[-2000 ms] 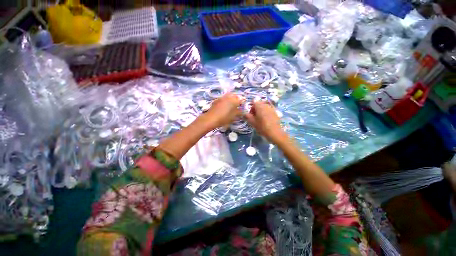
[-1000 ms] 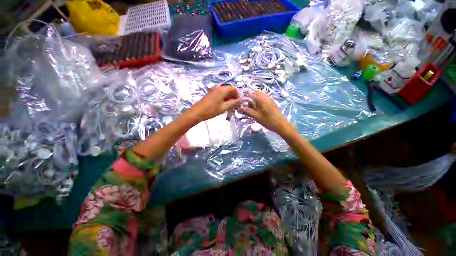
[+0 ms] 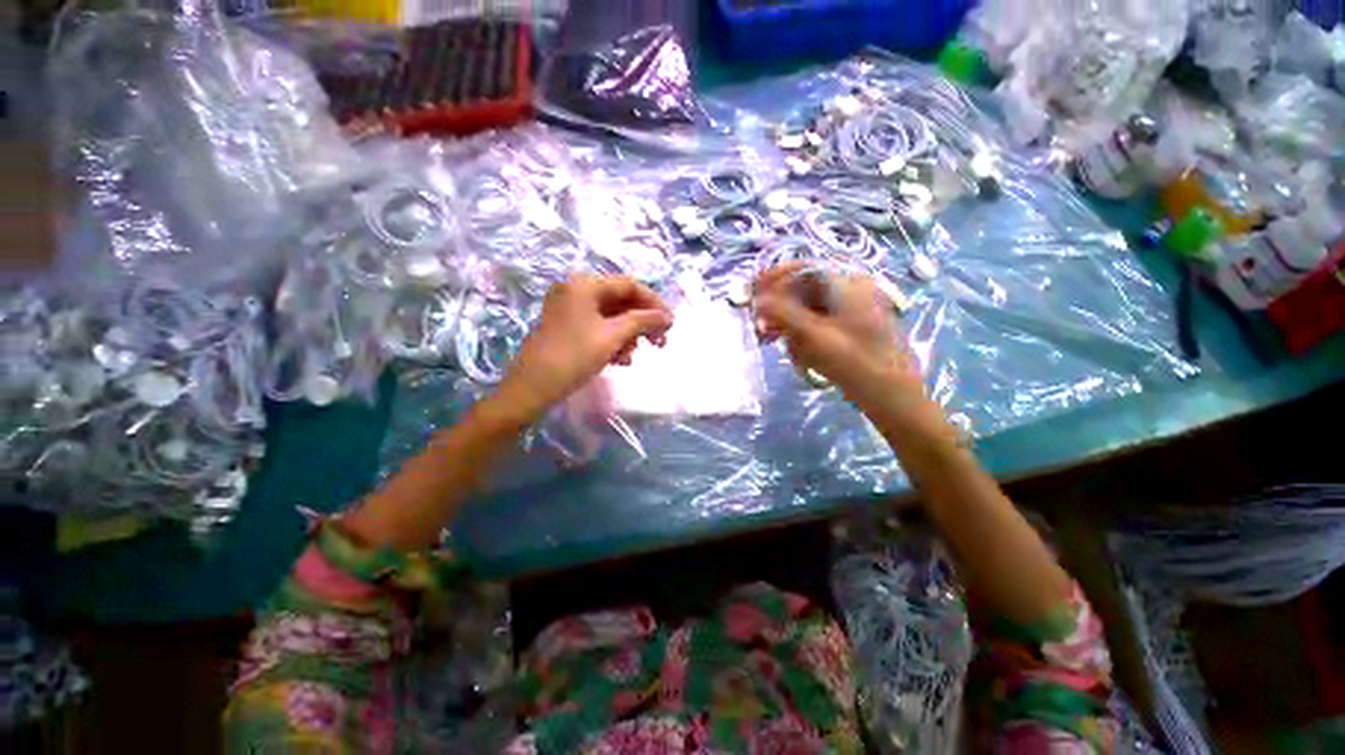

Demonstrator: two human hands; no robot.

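Note:
My left hand (image 3: pixel 590 336) is left of the stack of empty bags (image 3: pixel 687 366), its fingers curled; whether it pinches a clear bag cannot be told. My right hand (image 3: pixel 838 332) is at the right of the stack, apart from my left, with its fingers closed on a coiled cable, whose thin grey loop (image 3: pixel 829 291) shows blurred at the fingers. The stack is a bright white rectangle, glaring in the light. Unbagged coiled cables (image 3: pixel 885 136) with pale round ends lie tangled behind my right hand. Hazier bagged cables (image 3: pixel 406 221) lie heaped behind my left hand.
Clear plastic sheet (image 3: pixel 1033 317) covers the green-blue bench. A big clear bag (image 3: pixel 177 148) and more cables (image 3: pixel 126 384) are at left. Red tray (image 3: pixel 519 101), dark bag (image 3: pixel 627 67) and blue tray (image 3: pixel 833 33) stand behind. White bottles (image 3: pixel 1280 263) and a red box (image 3: pixel 1317 307) are at right.
My hands were together over the cables; they are now apart, the left to the left and the right to the right. The camera view has shifted, cutting off more of the back trays.

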